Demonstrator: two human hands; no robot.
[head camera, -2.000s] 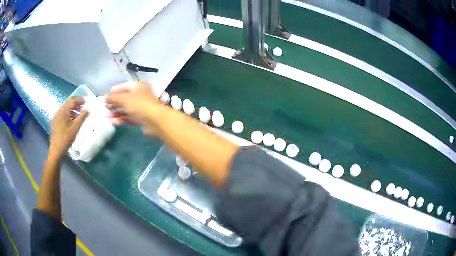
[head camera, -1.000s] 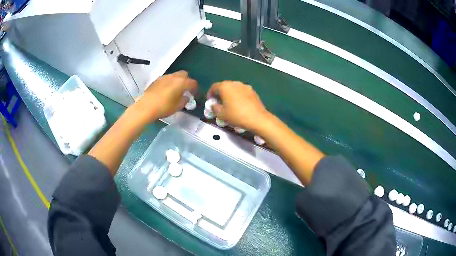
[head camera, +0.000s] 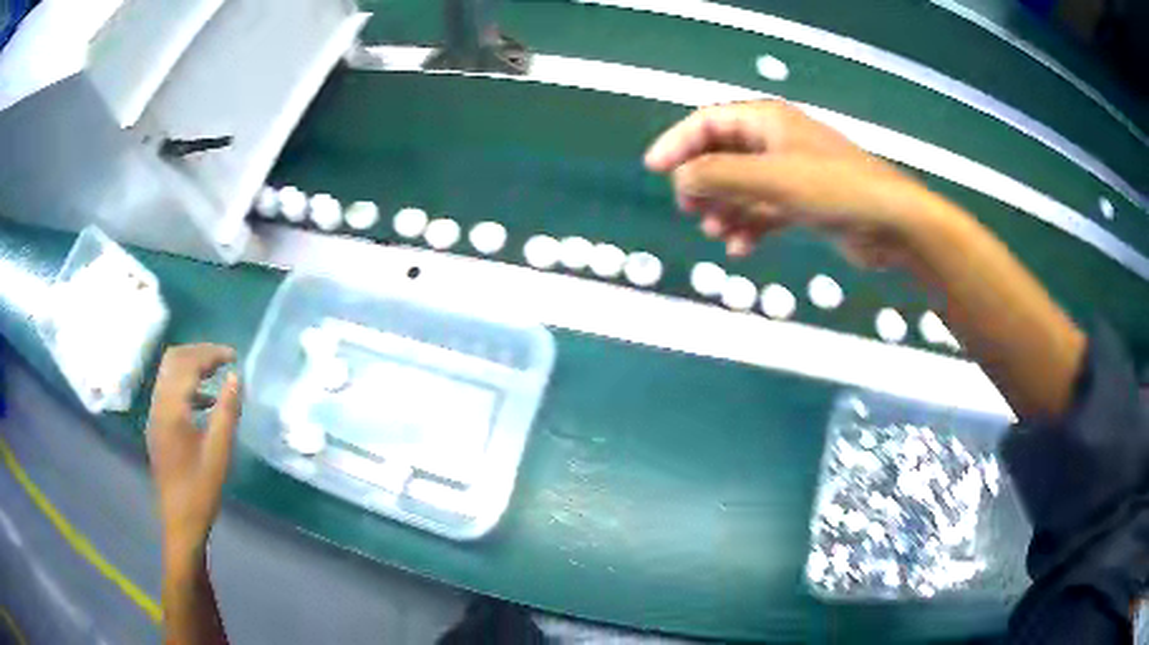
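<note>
A row of round white housings (head camera: 488, 237) lies on the dark green conveyor belt (head camera: 504, 151) along the near guide rail. My right hand (head camera: 769, 176) is over the belt above the row, fingers loosely curled, with nothing visible in it. My left hand (head camera: 195, 422) is at the left, between the small white-filled tub and the larger clear tub, fingers apart and empty. The larger clear tub (head camera: 523, 416) on the green bench holds a few white housings and flat pale pieces. The small tub (head camera: 107, 325) is full of white pieces.
An insert tub (head camera: 901, 510) full of glittering pieces stands at the right of the bench. The pale guide rail (head camera: 592, 309) separates bench and belt. A white machine cover (head camera: 114, 164) with a black handle (head camera: 198, 146) is at the upper left. A metal post (head camera: 473, 32) stands beyond.
Both hands have left the housings near the machine cover. My left hand moved back to the bench, my right hand to the right over the belt. The view has shifted right, showing the insert tub.
</note>
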